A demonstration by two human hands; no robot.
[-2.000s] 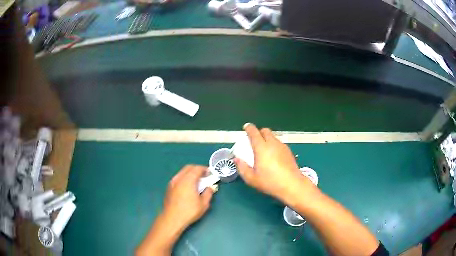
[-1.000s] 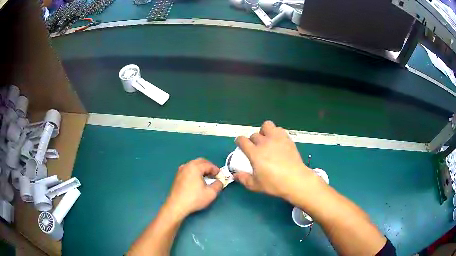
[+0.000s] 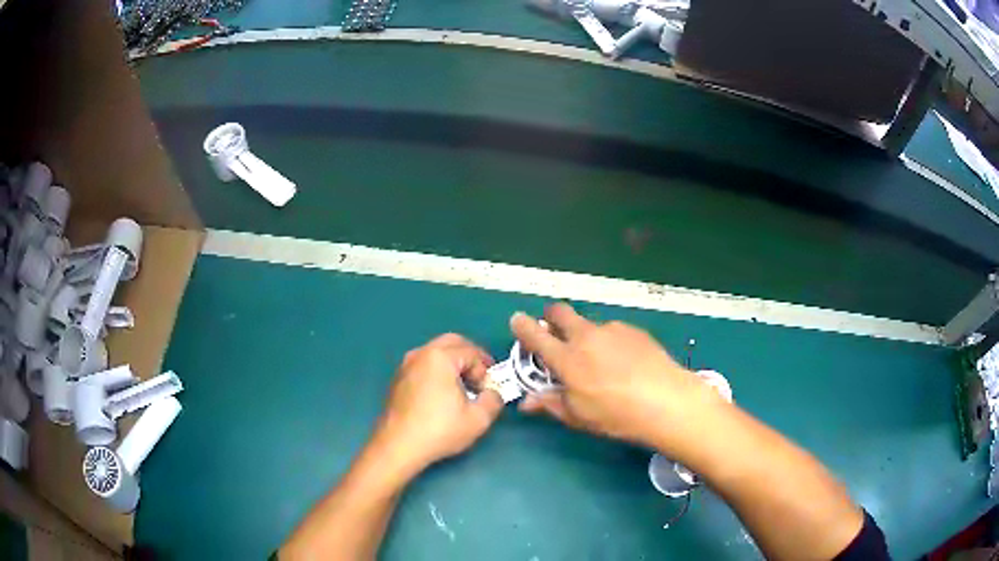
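Observation:
A white fan housing [image 3: 506, 380] is held low over the green bench top, its round head to the right. My left hand [image 3: 440, 397] grips its handle, which is mostly hidden by the fingers. My right hand [image 3: 603, 378] is around the round head, with fingers on its far and near sides; a white ring with spokes shows between them. Two white motor units lie on the bench by my right forearm, one beyond it [image 3: 718, 385] and one nearer [image 3: 670, 476], both partly covered and with thin wires.
A joined fan head assembly [image 3: 251, 164] lies on the dark green belt [image 3: 526, 197] beyond the pale edge strip [image 3: 438, 268]. An open cardboard box [image 3: 167, 296] heaped with white housings stands at left. A green metal part [image 3: 971, 403] is at far right.
The white part in my right hand has gone onto the housing head, and the fingers now show a spoked ring. The assembly on the belt has moved left.

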